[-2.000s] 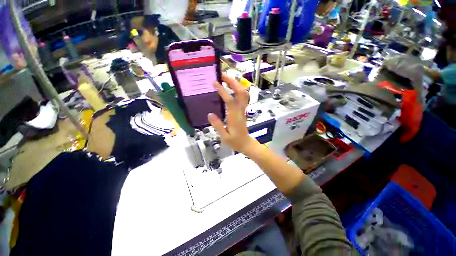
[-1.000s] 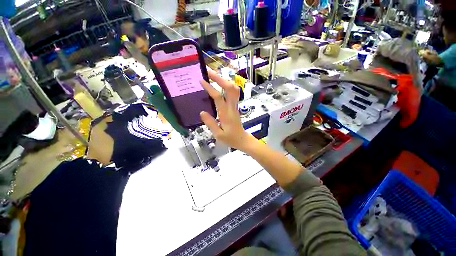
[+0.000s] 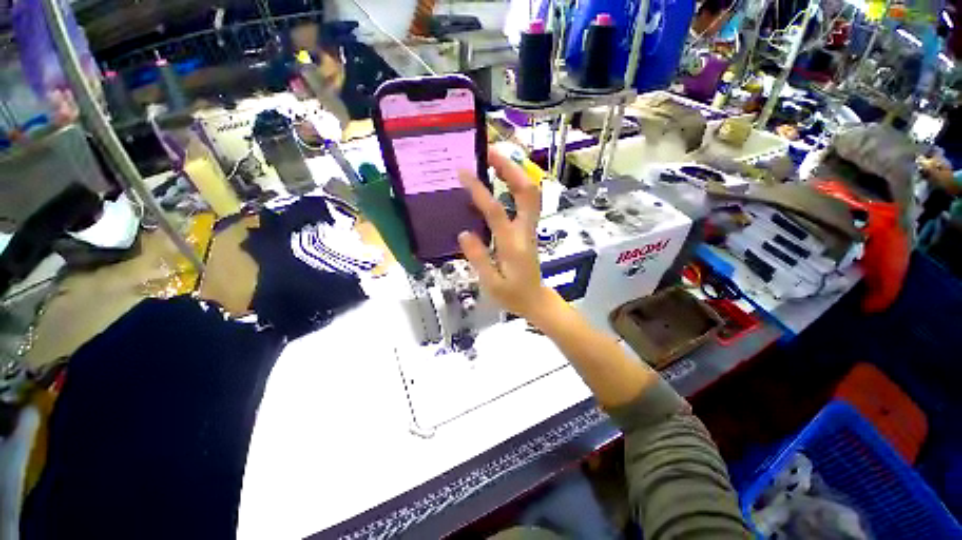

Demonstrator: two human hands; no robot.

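Observation:
A smartphone (image 3: 430, 158) in a dark case stands upright above the left end of the white sewing machine (image 3: 622, 248). Its screen is lit pink with a red band at the top and dark below. My right hand (image 3: 512, 248) is raised in front of the phone's right edge, fingers spread and holding nothing. Whether a fingertip touches the screen cannot be told. The presser foot area (image 3: 459, 332) is below the phone, with no cloth seen under it. My left hand is not in view.
Black fabric (image 3: 148, 422) is piled at left, with black-and-white pieces (image 3: 316, 253) behind. A brown open box (image 3: 667, 322) lies right of the machine. Thread cones (image 3: 535, 65) stand behind. A blue crate (image 3: 854, 475) is at lower right. A person (image 3: 343, 69) sits opposite.
The view has shifted slightly. My right hand stays raised beside the phone, with small finger movements. The screen looks much the same.

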